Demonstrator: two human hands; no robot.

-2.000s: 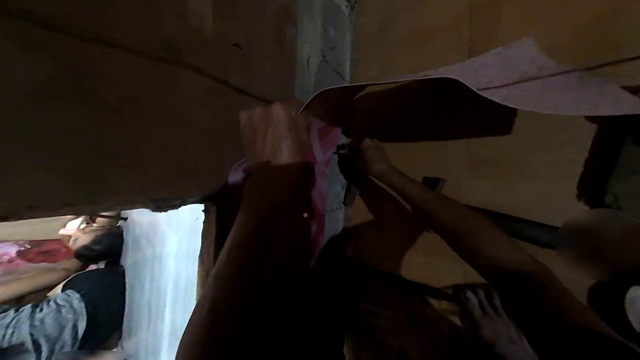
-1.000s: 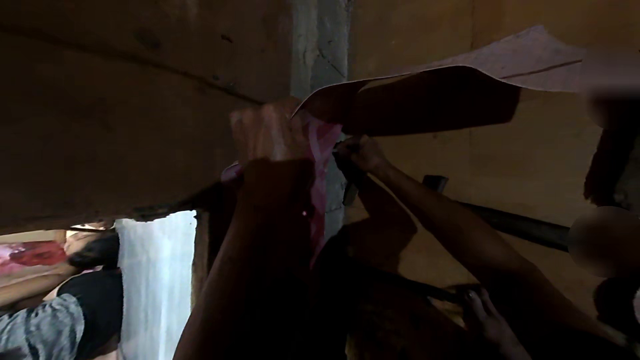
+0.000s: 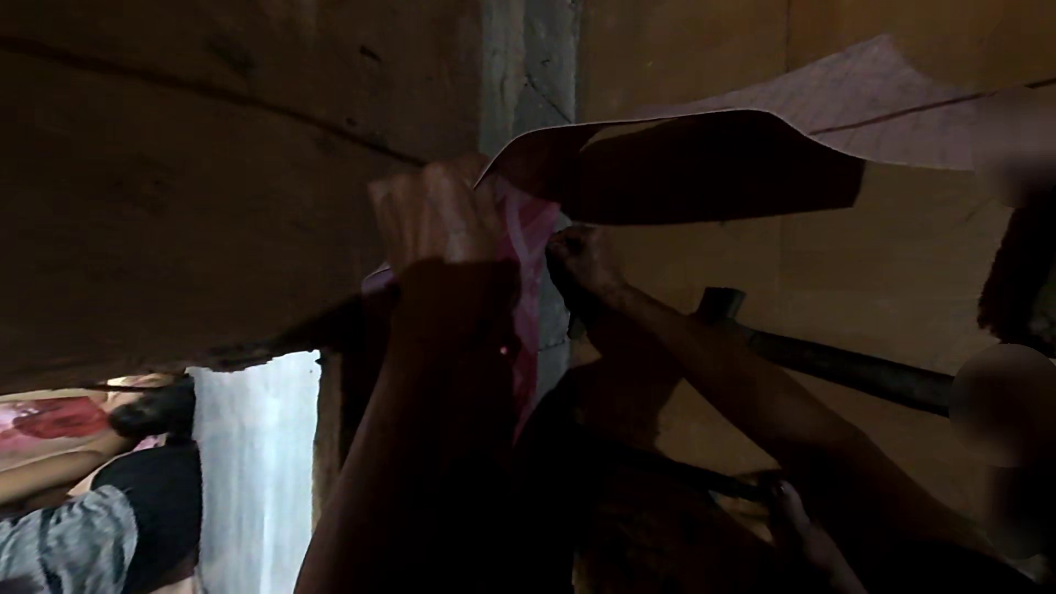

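Note:
The light is dim. My left hand (image 3: 437, 210), knuckles up, is against a large thin pinkish sheet (image 3: 874, 107), whose near edge curls up beside the fingers and whose dark underside shows to the right. Pink material (image 3: 528, 223) with a paler band runs down beside this hand; whether it is part of the sheet I cannot tell. Just right of it, my right hand (image 3: 586, 256) has its fingers bent close to the pink material, around or against something small and dark. Shadow hides the fingertips, so I cannot tell what either hand grips.
A dark wooden surface (image 3: 206, 190) fills the upper left, beside a grey strip (image 3: 544, 66) and a tan panelled surface (image 3: 701, 49). A dark bar (image 3: 858, 371) lies at right, with a foot (image 3: 796, 507) below. Another person (image 3: 148, 511) is at lower left by a pale corrugated panel (image 3: 256, 462).

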